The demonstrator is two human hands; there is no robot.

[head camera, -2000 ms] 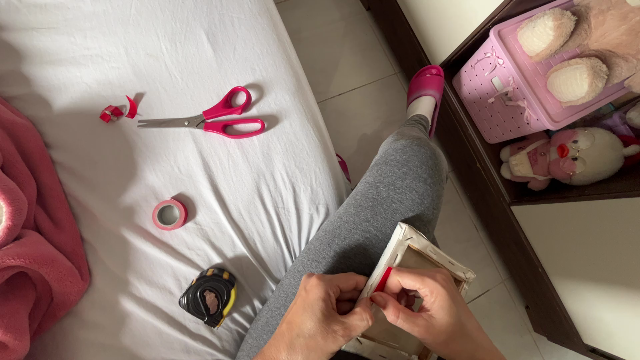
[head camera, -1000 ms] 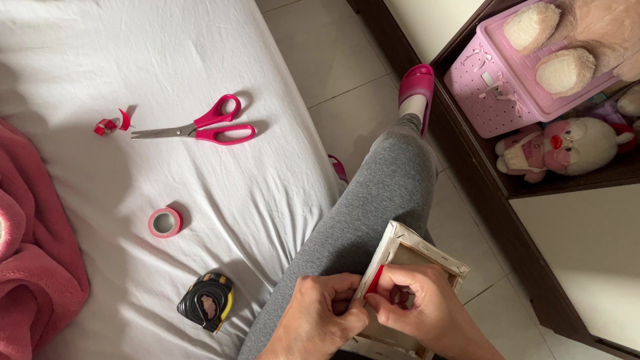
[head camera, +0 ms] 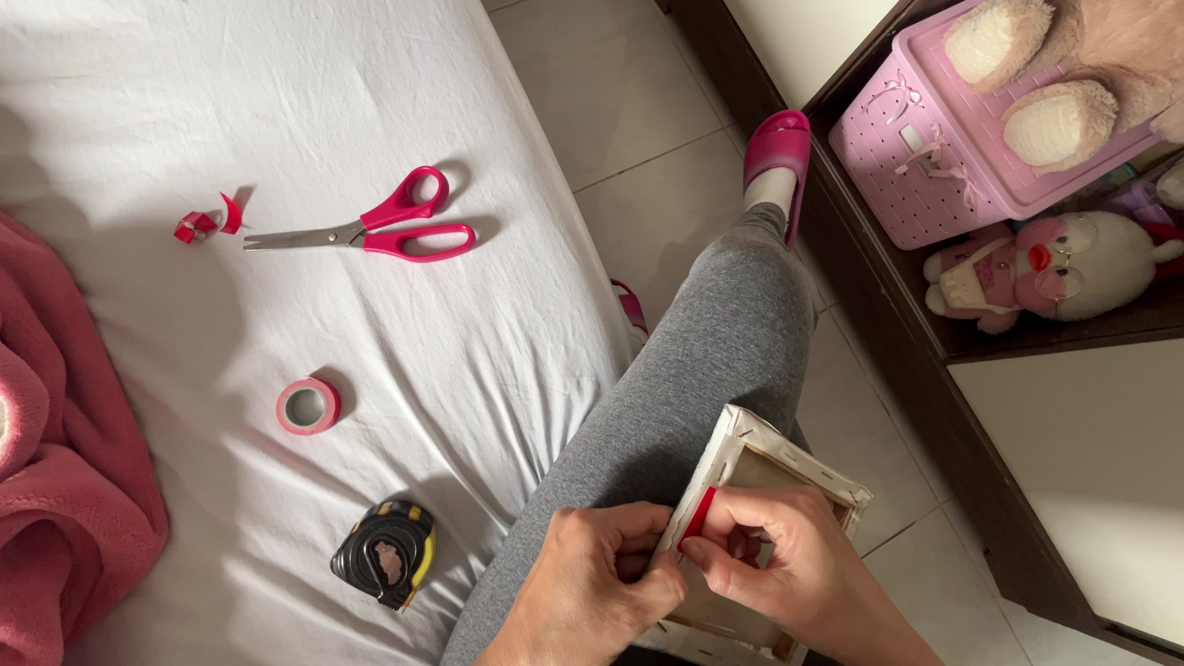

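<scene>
A small stretched canvas [head camera: 795,455] lies back side up on my thigh, with staples along its folded edge. My left hand [head camera: 592,583] grips its left side between thumb and fingers. A strip of red tape [head camera: 699,518] runs along that side, and my right hand [head camera: 782,555] pinches it against the frame. Pink-handled scissors [head camera: 370,227] rest on the bed, blades slightly apart. Red tape scraps [head camera: 196,227] lie by their tips. A pink-edged tape roll [head camera: 308,406] and a black and yellow tape measure [head camera: 387,553] are nearer me.
The white bedsheet [head camera: 388,111] is wrinkled near my leg. A pink blanket [head camera: 65,462] is bunched at the left. To the right, a dark-framed shelf holds a pink plastic basket [head camera: 902,157] and a plush toy [head camera: 1064,268]. Tiled floor [head camera: 647,120] shows between bed and shelf.
</scene>
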